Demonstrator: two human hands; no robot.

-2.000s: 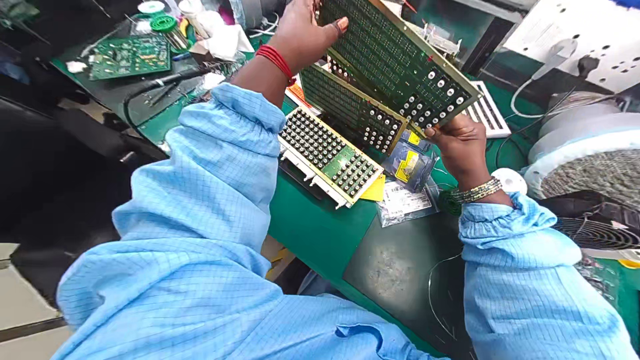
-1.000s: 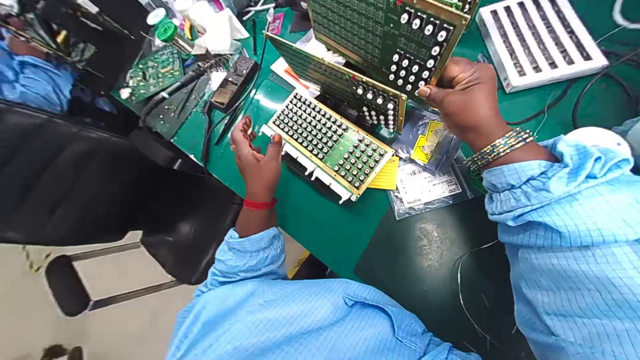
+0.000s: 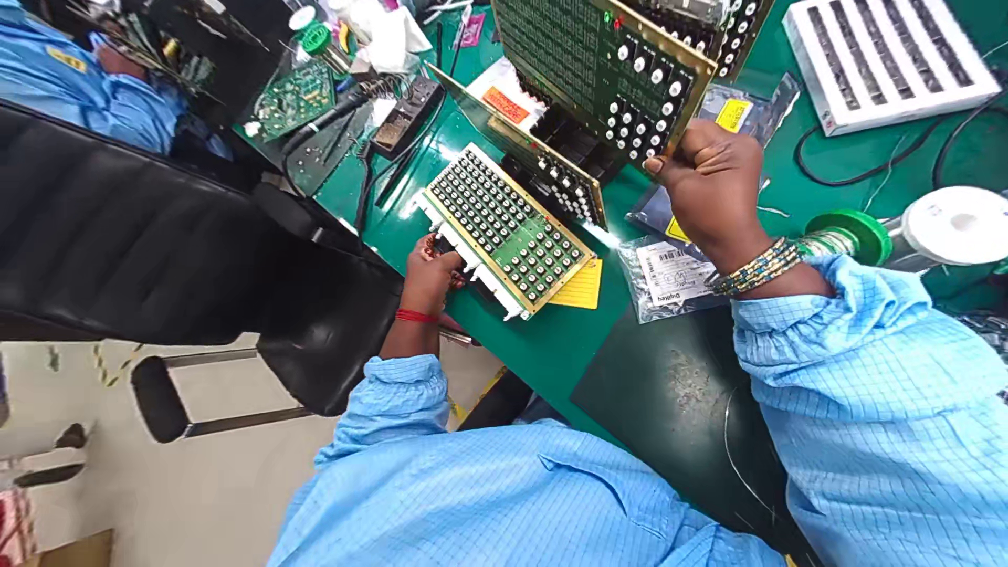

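Note:
My right hand (image 3: 709, 181) pinches the lower right corner of a large green circuit board (image 3: 567, 63) with rows of white-topped buttons, held tilted at the top. A second board (image 3: 528, 142) leans behind a smaller keypad board (image 3: 504, 228), which is densely set with round white-topped buttons and has white connectors along its near edge. At that edge is my left hand (image 3: 431, 276), its fingers curled around or under the board's dark underside; the fingertips are partly hidden. A yellow paper (image 3: 580, 285) sticks out from under the keypad board.
Right of the boards lie antistatic bags (image 3: 669, 272), a solder spool (image 3: 850, 236) and a white slotted tray (image 3: 890, 63) with cables. Further left are a soldering iron (image 3: 331, 118), its stand (image 3: 408, 114) and another circuit board (image 3: 295, 98). A black chair (image 3: 197, 252) and a co-worker's blue sleeve (image 3: 87, 87) are at left.
My left hand has left the large board's top edge, seen open beside the keypad board one second ago, and is now at that board's near edge. My right hand keeps the large board's corner.

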